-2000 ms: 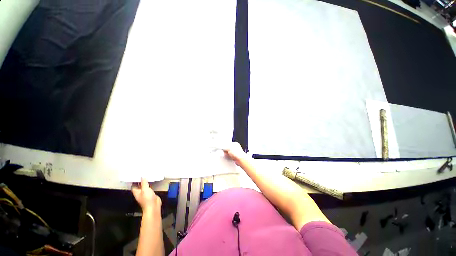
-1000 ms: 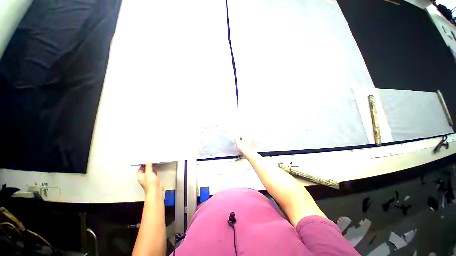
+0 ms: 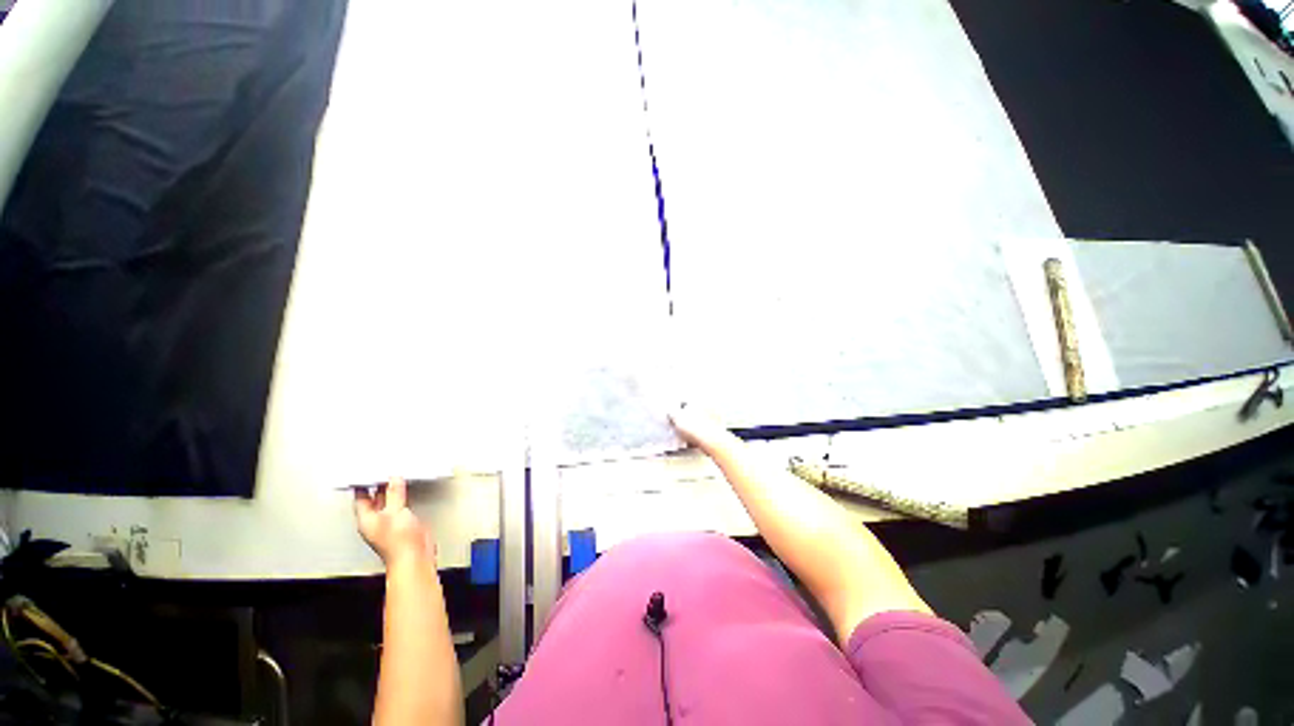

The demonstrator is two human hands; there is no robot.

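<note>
A pale sheet [image 3: 468, 255] lies flat across the middle of the table, its near edge slightly lifted at my left hand. My left hand [image 3: 386, 514] holds that near edge at its left part, fingers partly under it. My right hand [image 3: 693, 426] is at the sheet's near right corner, fingertips on it beside the lay [image 3: 852, 241]. A thin, broken dark line shows between the sheet and the lay. The cutter rail [image 3: 528, 553] runs out from under the sheet's near edge, below and between my hands.
Dark fabric [image 3: 156, 255] lies at the left. Blue blocks [image 3: 582, 550] flank the rail's near end. One mottled bar [image 3: 1064, 329] lies on the lay, another [image 3: 880, 496] on the table edge. A small black clamp [image 3: 1260, 394] sits at the right edge. Offcuts lie on the floor.
The pale sheet has moved right up to the lay, narrowing the dark gap. In the last second my left hand has shifted slightly left and nearer me; my right hand has barely moved.
</note>
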